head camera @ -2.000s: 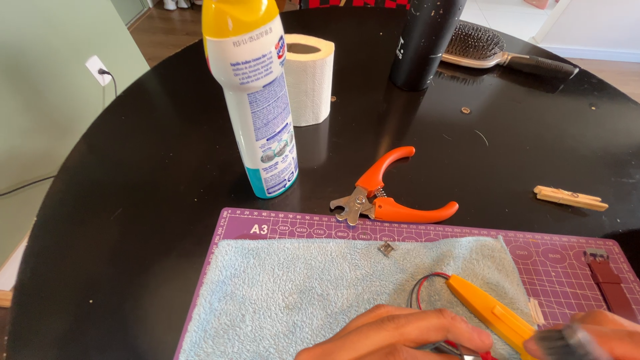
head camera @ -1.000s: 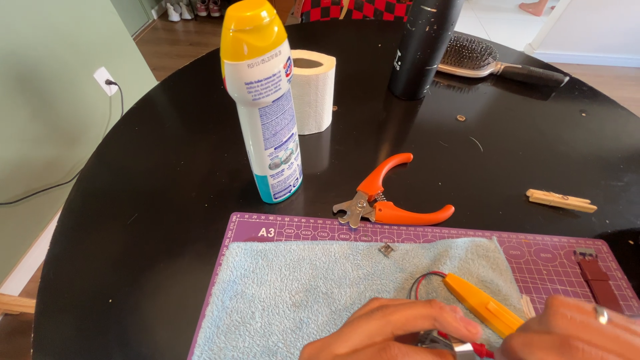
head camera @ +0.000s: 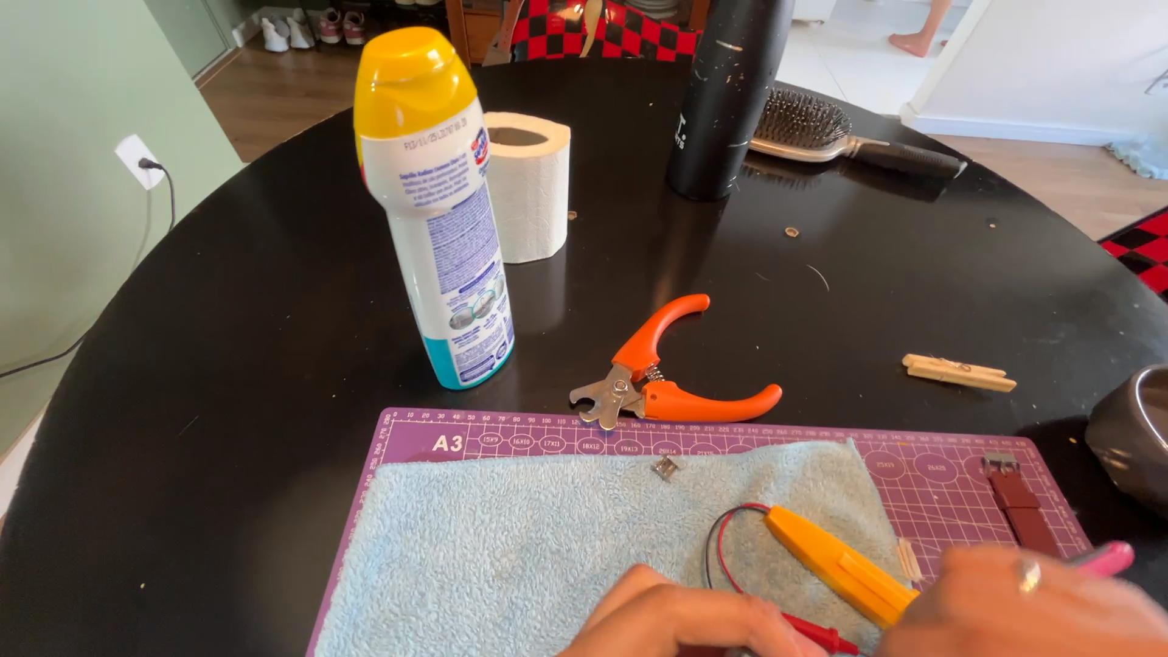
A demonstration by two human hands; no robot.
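At the bottom edge my left hand [head camera: 684, 625] rests over a light blue towel [head camera: 474, 538], fingers curled beside a red probe [head camera: 821, 633]; what it grips is hidden. My right hand [head camera: 1022, 607], blurred and wearing a ring, is at the lower right, with a pink-ended tool [head camera: 1106, 558] showing behind its fingers. Between the hands lies a yellow tester [head camera: 844, 568] with red and black wires. A small metal piece [head camera: 665, 468] sits at the towel's top edge. A brown watch strap [head camera: 1020, 506] lies on the purple cutting mat [head camera: 944, 502].
Orange-handled clippers [head camera: 671, 374] lie above the mat. Behind stand a yellow-capped bottle [head camera: 447, 237], a paper roll [head camera: 538, 196] and a black bottle [head camera: 730, 91]. A hairbrush [head camera: 812, 128], a wooden clothespin [head camera: 958, 372] and a dark bowl [head camera: 1136, 438] are to the right.
My right hand has shifted, and a pink-ended tool now shows behind it. The yellow tester and the things on the table keep their places. The view has tilted slightly.
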